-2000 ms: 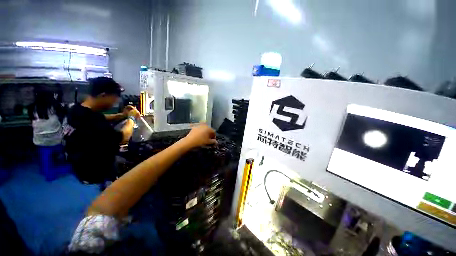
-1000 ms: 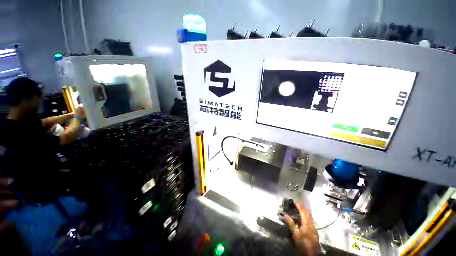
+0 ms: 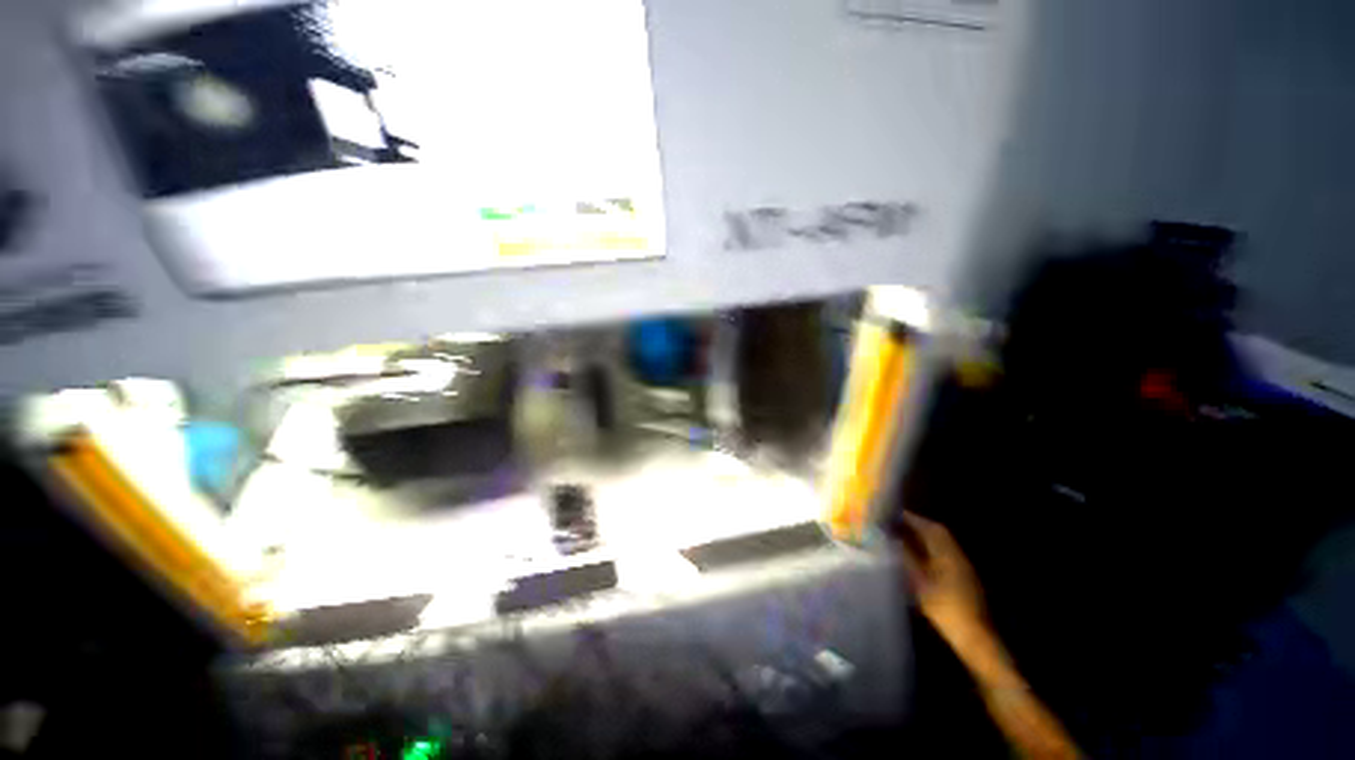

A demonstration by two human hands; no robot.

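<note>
The picture is blurred. My right hand is beside the right end of the machine opening, in front of the dark tray stack. Its fingers point up and left, and I cannot tell if it holds anything. My left hand is not clearly in view. A small dark block, likely a module, stands on the brightly lit machine bed, near the middle of the opening.
Yellow-orange sensor bars flank the opening. The touchscreen is above. A blue round part and a dark box unit are inside. A dark uneven tray stack with a red spot is on the right.
The view has turned right and down. A hand was at the dark block on the bed; now the block stands there with no hand at it, and my right hand is outside the opening.
</note>
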